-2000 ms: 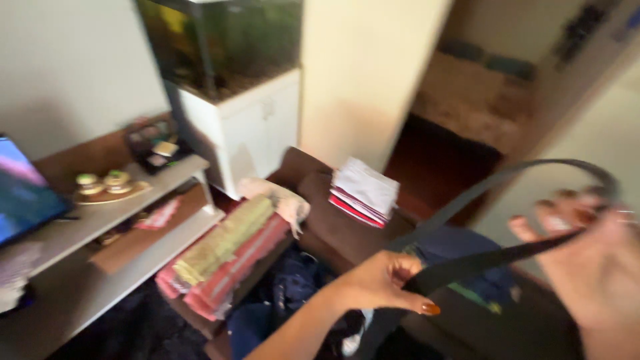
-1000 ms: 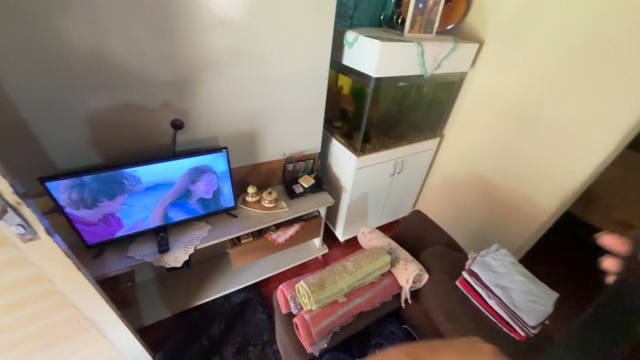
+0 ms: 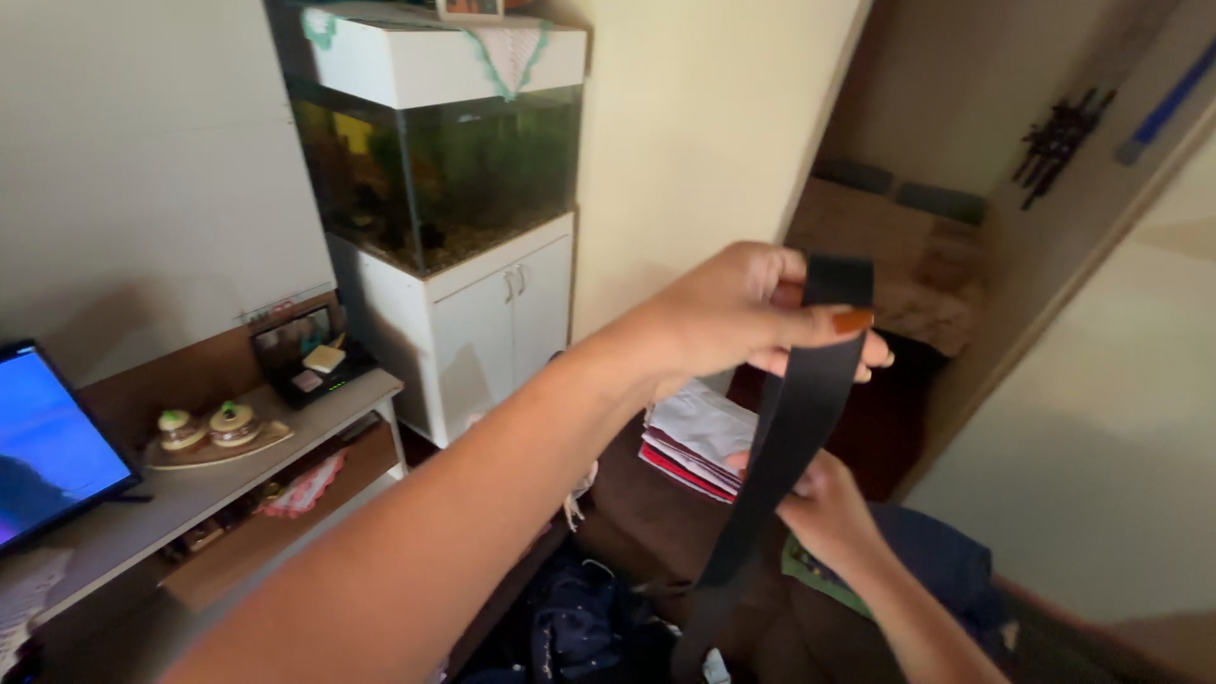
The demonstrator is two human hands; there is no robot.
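A wide black strap (image 3: pixel 793 418), perhaps a belt, hangs in a fold in front of me. My left hand (image 3: pixel 760 313) pinches its upper part between thumb and fingers. Lower down, my right hand (image 3: pixel 826 503) is closed around the strap from behind; its fingers are partly hidden by it. The strap's lower end runs down, blurred, over the brown sofa. Behind the hands, a folded stack of white and red cloths (image 3: pixel 698 437) lies on the sofa.
Dark blue clothing (image 3: pixel 579 617) lies below, and a navy and green folded pile (image 3: pixel 931 551) at right on the brown sofa (image 3: pixel 655 522). An aquarium (image 3: pixel 494 171) on a white cabinet (image 3: pixel 475 332), a TV bench (image 3: pixel 228 475) and a television (image 3: pixel 57 446) stand left. A doorway opens at right.
The view has swung right since one second ago. Both hands are fully in view again with the strap. Two seconds ago it was looped between the hands; now it hangs downward.
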